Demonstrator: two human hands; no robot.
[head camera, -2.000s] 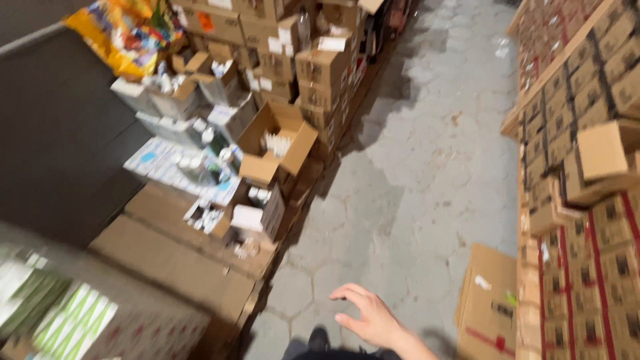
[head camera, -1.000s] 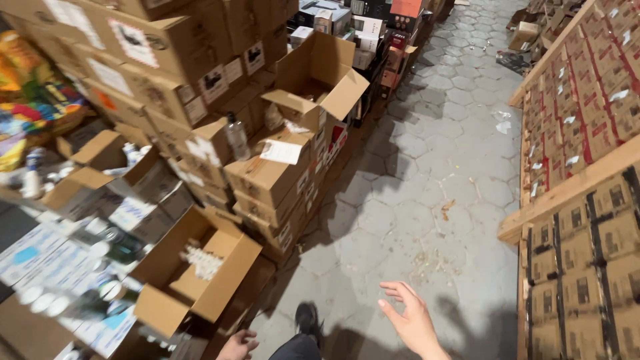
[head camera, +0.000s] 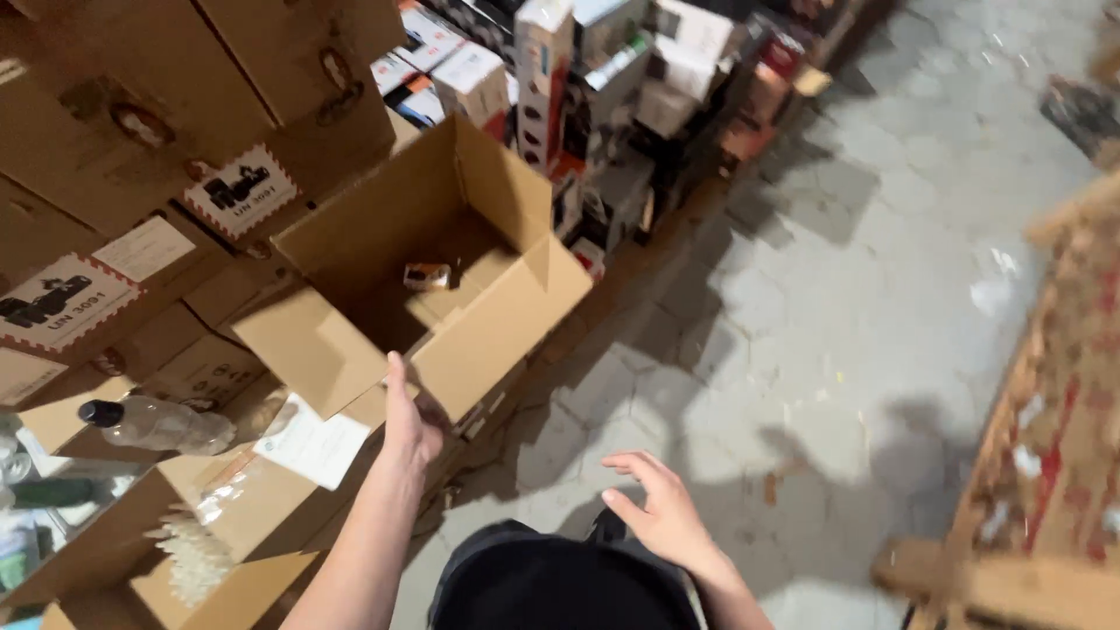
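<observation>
An open cardboard box (head camera: 499, 324) with its flaps spread stands on the stacked cartons, and a small orange-and-white packet (head camera: 427, 276) lies inside it. My left hand (head camera: 411, 424) is at the near corner of this box, thumb up by the flap; its fingers are partly hidden, so a grip cannot be made out. Over the floor hangs my right hand (head camera: 652, 507), fingers apart and holding nothing. Left of my left hand, a clear bottle with a black cap (head camera: 157, 423) lies beside a white sheet of paper (head camera: 313, 439) on a closed carton.
Another open carton (head camera: 280, 582) with white pieces inside is at the lower left. Large labelled cartons (head camera: 219, 70) rise at the upper left. Boxed goods (head camera: 547, 87) line the aisle's far left. A wooden beam (head camera: 1024, 586) edges the stack on the right. Grey paving (head camera: 787, 350) runs between.
My left hand has come from the lower edge up to the open box's corner. My right hand remains over the aisle floor. The view has moved closer to the box.
</observation>
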